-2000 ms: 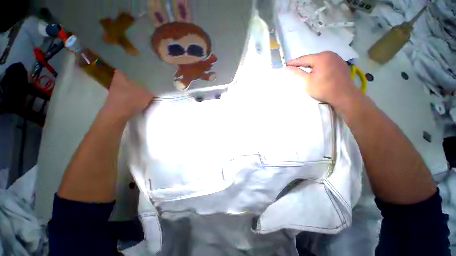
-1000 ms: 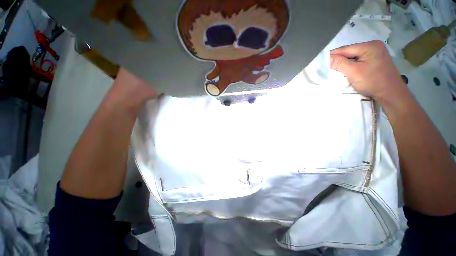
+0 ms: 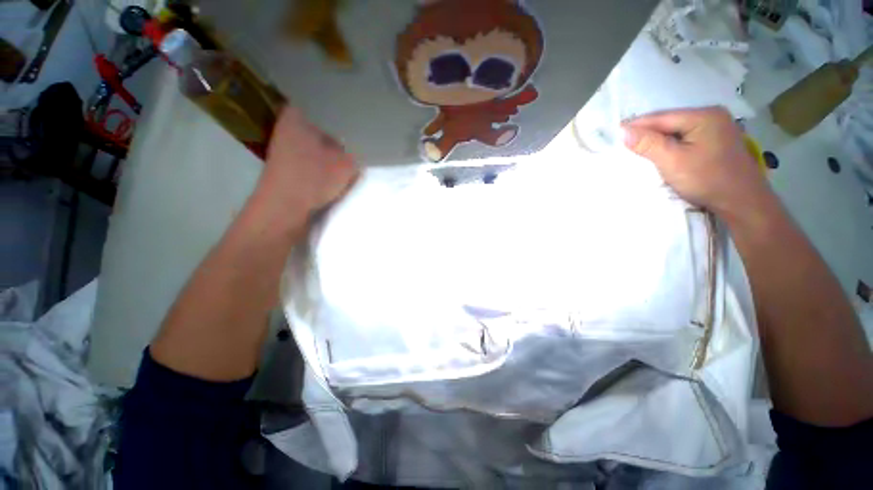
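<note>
A white garment with dark and tan stitching is spread below the pale head of a sewing machine with a cartoon sticker. Lamp glare whites out its middle, so the presser foot and needle cannot be made out. My left hand is closed on the garment's upper left edge, its fingertips partly hidden. My right hand pinches the garment's upper right part between thumb and forefinger, to the right of the machine head.
A bottle with amber contents stands beside my left hand. A tan block with a thin spout lies at the far right. Papers lie at the rear right. A yellow handle shows behind my right hand. White garments are heaped at the left.
Since two seconds ago, the machine head looms larger in view, and the garment and my right hand appear further right. Over the last second, my left hand has shifted slightly right.
</note>
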